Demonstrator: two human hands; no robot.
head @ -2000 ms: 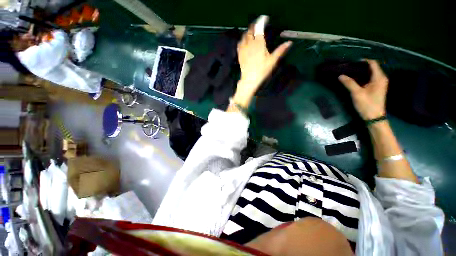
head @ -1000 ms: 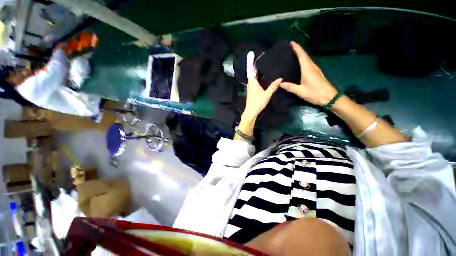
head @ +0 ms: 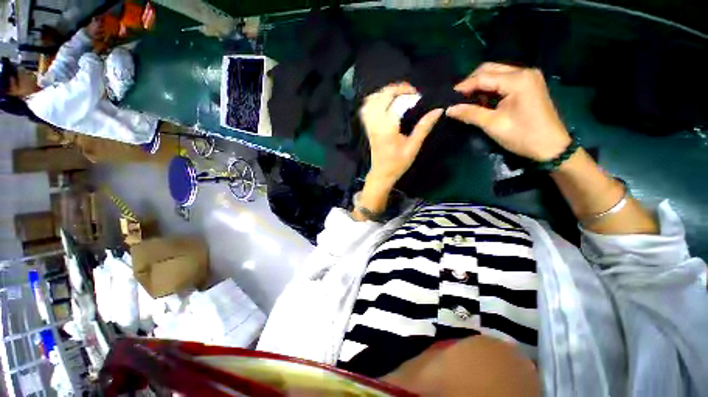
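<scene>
My left hand [head: 390,128], with a white covering on one finger, and my right hand [head: 512,108] are close together over the green bench top [head: 182,85]. Both hold a black foam insert [head: 431,97] between them, fingertips and thumbs nearly meeting. Its outline merges with the black foam behind it. Black foam pieces [head: 307,85] lie in a heap left of my left hand. A dark strip [head: 518,183] lies below my right hand.
A white-edged tray of black parts [head: 247,94] lies on the bench at left. A person in white [head: 78,101] sits beyond it. A dark blue stool [head: 183,181], black plastic bag [head: 291,198] and brown carton [head: 169,264] are below the bench edge.
One second ago both hands held the foam insert broad side up; now the fingers are curled and the fingertips pinch at it. Earlier, my hands were apart, the right at a black piece further right.
</scene>
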